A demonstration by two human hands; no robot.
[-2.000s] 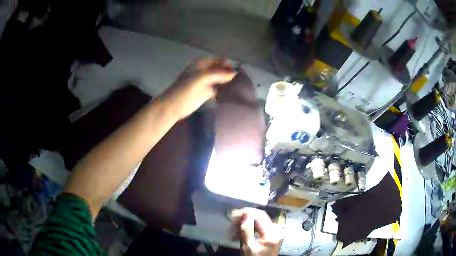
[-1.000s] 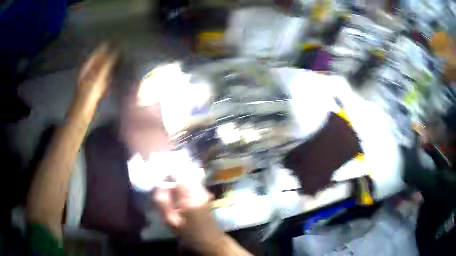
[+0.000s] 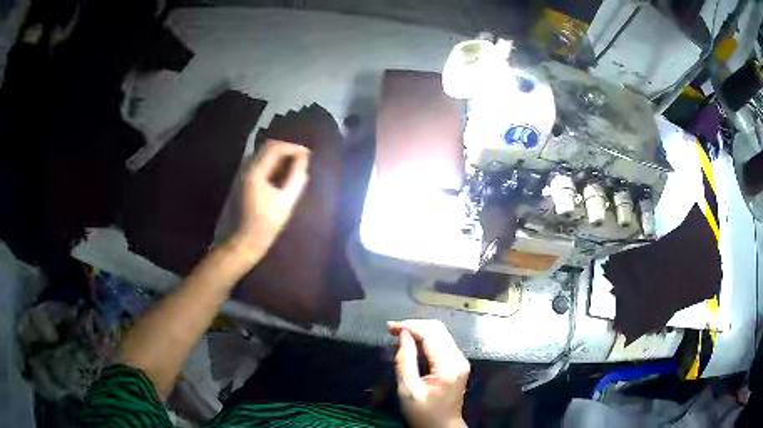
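My left hand (image 3: 272,194) is over the upper left part of a fanned stack of dark brown pieces (image 3: 305,251), thumb and fingers curled together. Whether it pinches a piece is hidden. A single brown piece (image 3: 418,125) lies flat left of the overlock machine head (image 3: 586,109), its lower end in the lamp glare at the needle area. My right hand (image 3: 431,368) is at the table's front edge, below the machine bed. Its thumb and index finger are curled towards each other. I cannot tell if anything small is between them.
More brown pieces (image 3: 192,184) lie at the left, with a dark heap (image 3: 58,150) beyond. A brown finished pile (image 3: 665,276) lies on a white sheet at the right, beside yellow-black tape (image 3: 708,180). Pale tension dials (image 3: 596,203) line the machine front. A blue bar (image 3: 636,374) shows below the table.
The view swung right and came back. My left hand has left the top of the single piece and is now over the brown stack. My right hand has moved from the glare to the front edge.
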